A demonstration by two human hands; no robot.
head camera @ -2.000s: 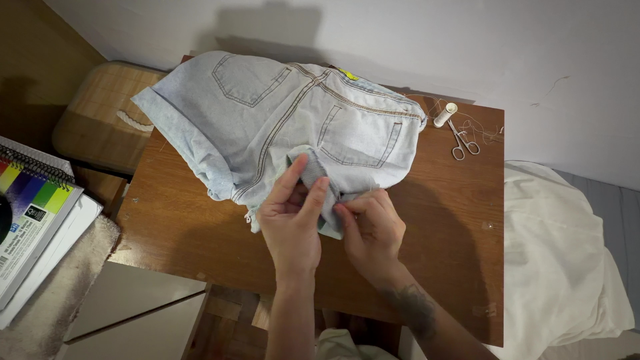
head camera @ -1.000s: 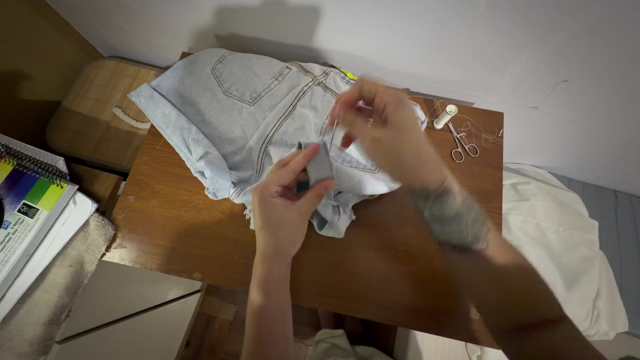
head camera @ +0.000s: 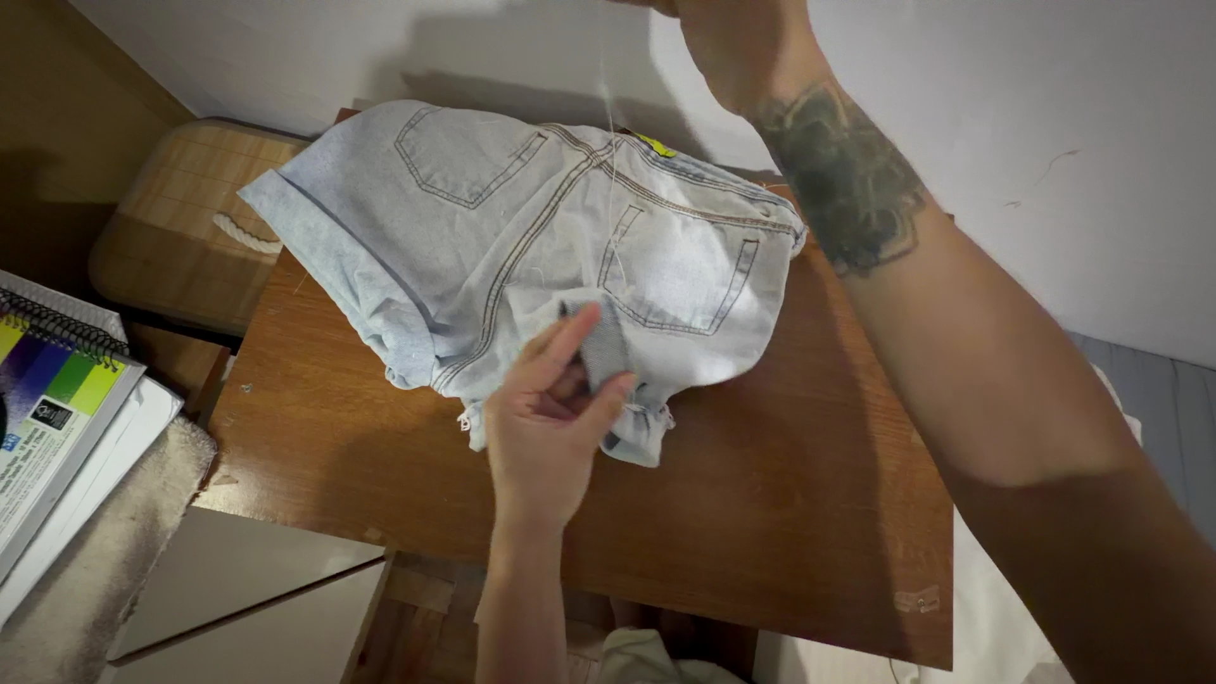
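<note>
Light-blue denim shorts (head camera: 532,218) lie back side up on a brown wooden table (head camera: 760,532). My left hand (head camera: 551,408) pinches a folded piece of the denim at the frayed leg hem, with its darker side showing between thumb and fingers. My right hand (head camera: 736,43) is raised at the top edge, above the waistband; its fingertips are cut off by the frame. A thin pale thread (head camera: 611,123) runs from near that hand down over the back pocket toward the hem. Whether a needle is on it cannot be seen.
A wooden board with a rope handle (head camera: 199,218) stands left of the table. Spiral-bound pads (head camera: 66,418) lie at the far left above a beige fabric surface (head camera: 142,513). The wall (head camera: 1026,114) rises behind the table. White cloth (head camera: 997,579) hangs at the right.
My right hand has risen from the hem, past the back pocket, to the top edge. My left hand has stayed at the hem. The right forearm now covers where the thread spool and scissor-like tool showed.
</note>
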